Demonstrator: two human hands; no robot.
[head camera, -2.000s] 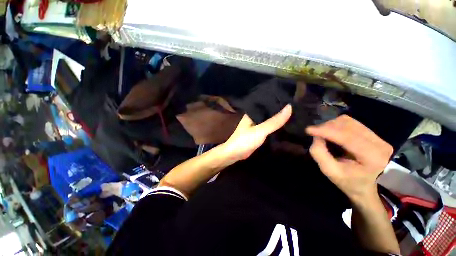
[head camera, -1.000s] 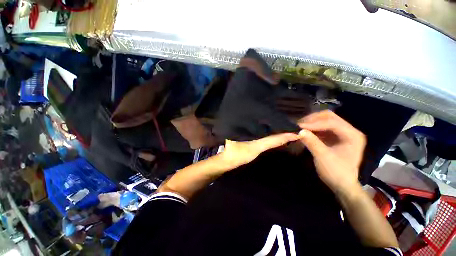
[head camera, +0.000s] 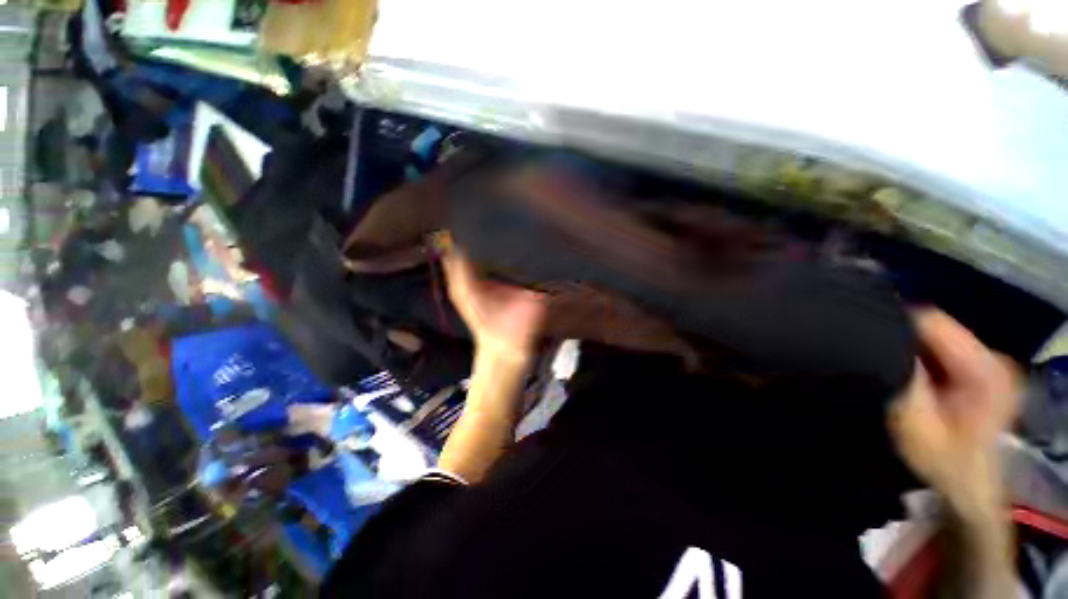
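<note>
A long black garment piece with brown parts is stretched across the lap, below the table edge, and is blurred. My left hand holds its left end, with the fingertips partly hidden by the cloth. My right hand grips its right end. A brown piece lies under the black cloth between the hands. More brown-black pieces hang to the left of my left hand.
The white table runs across the top, with a worn edge. A blue plastic crate or bag is at lower left. A red basket edge shows at lower right. Papers and scraps lie left of the lap.
My hands have moved from close together to wide apart, left hand leftward and right hand rightward. The black cloth is now stretched between them. The whole view has shifted and blurred.
</note>
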